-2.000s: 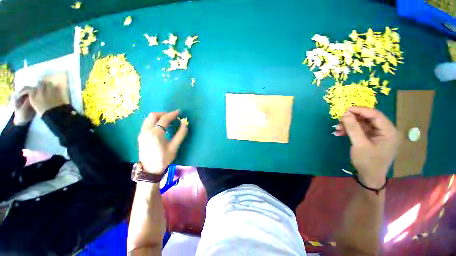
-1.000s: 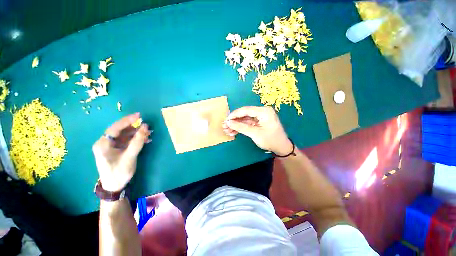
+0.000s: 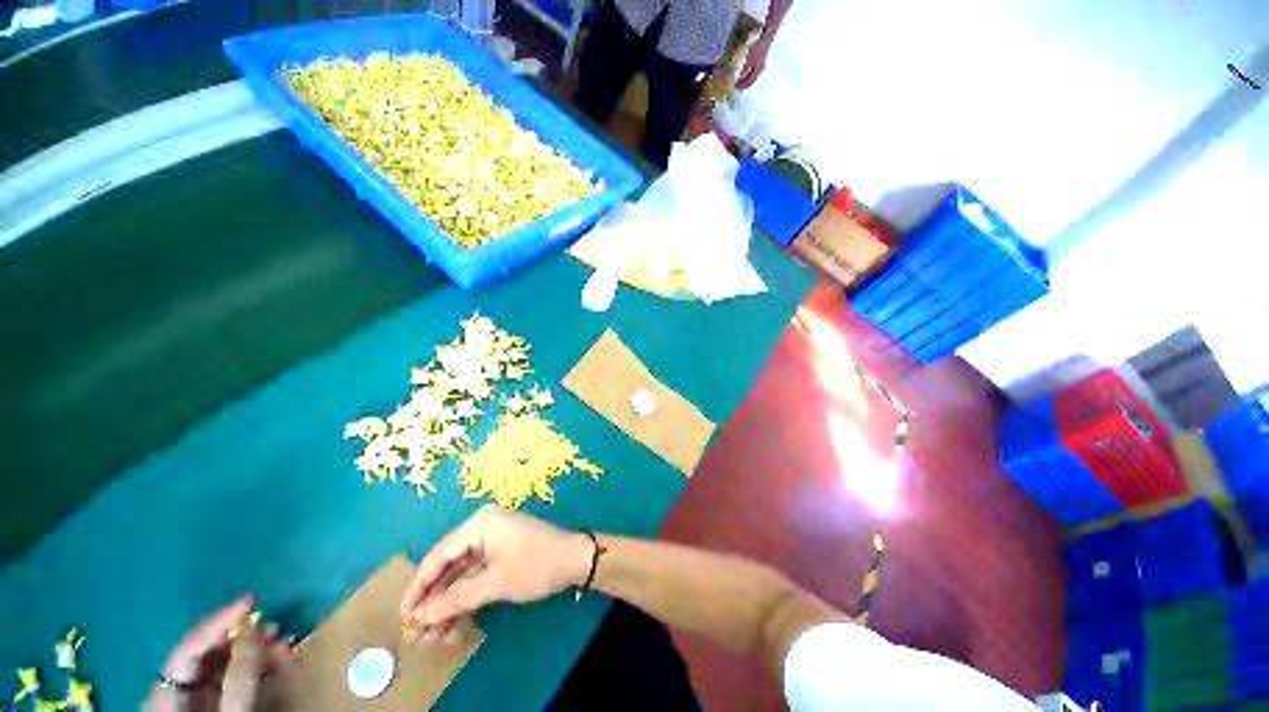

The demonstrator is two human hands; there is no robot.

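Observation:
My left hand (image 3: 223, 664) is at the lower left, partly cut off by the bottom edge, with a small yellow body part (image 3: 251, 622) pinched in its fingertips. My right hand (image 3: 480, 570) is over the right edge of the cardboard piece (image 3: 334, 647), beside the white glue dab (image 3: 372, 672). A small yellow sliver (image 3: 409, 625) shows at its fingertips. A compact heap of yellow slivers (image 3: 515, 459) lies above my right hand. Loose yellow and whitish pointed parts (image 3: 443, 403) are spread above and left of it.
A second cardboard strip (image 3: 612, 378) with a white round lies at the table's right edge. Behind are a plastic bag (image 3: 696, 230) and a blue bin (image 3: 452, 264) full of yellowish parts. Pale pointed parts (image 3: 63, 684) lie lower left. Stacked crates (image 3: 953, 271) and a standing person (image 3: 668, 56) are beyond the table.
The view has swung to the right, bringing in the blue bin and crates. My right hand has left the sliver heap and come to the cardboard near the glue dab. My left hand still pinches its part.

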